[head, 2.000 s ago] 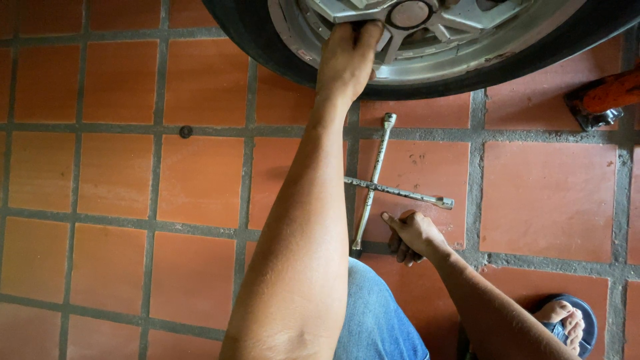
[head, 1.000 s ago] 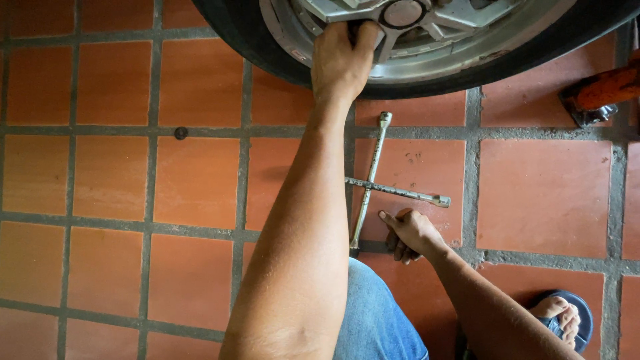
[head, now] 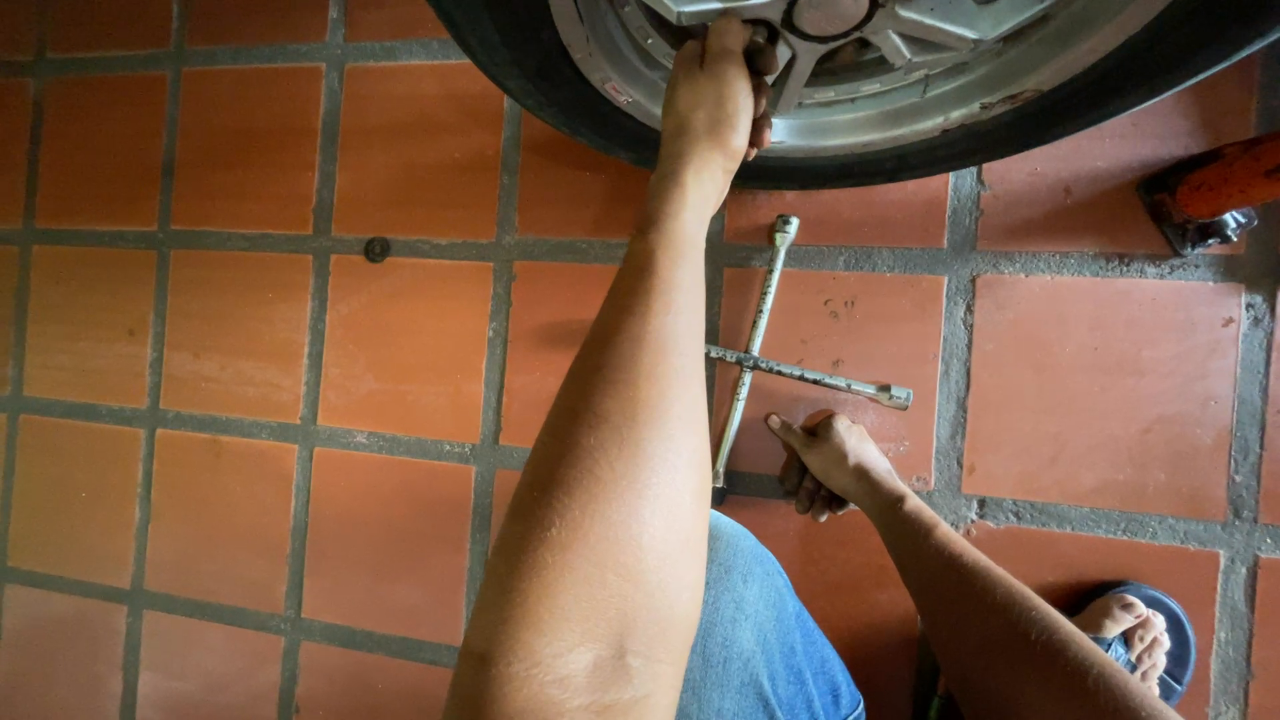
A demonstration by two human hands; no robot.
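At the top, my left hand [head: 712,95] reaches to the spokes of a car wheel's alloy rim [head: 830,130], its fingers curled beside the centre cap; whether they hold something is hidden. The black tyre [head: 900,170] runs around the rim. A four-way lug wrench [head: 750,360] lies on the tiles, one arm partly hidden behind my left forearm. My right hand [head: 830,465] is loosely curled, thumb out, just below the wrench without visibly touching it. What its palm may hold cannot be seen.
An orange jack-like tool [head: 1215,190] lies at the right edge. A small dark round part [head: 377,249] rests on a grout line at left. My denim-covered knee [head: 770,630] and my sandalled foot [head: 1140,640] are at the bottom, on terracotta tiles [head: 1100,390].
The fingers of my left hand have shifted slightly at the rim, with more of them showing now. My right hand and the lug wrench have stayed in place.
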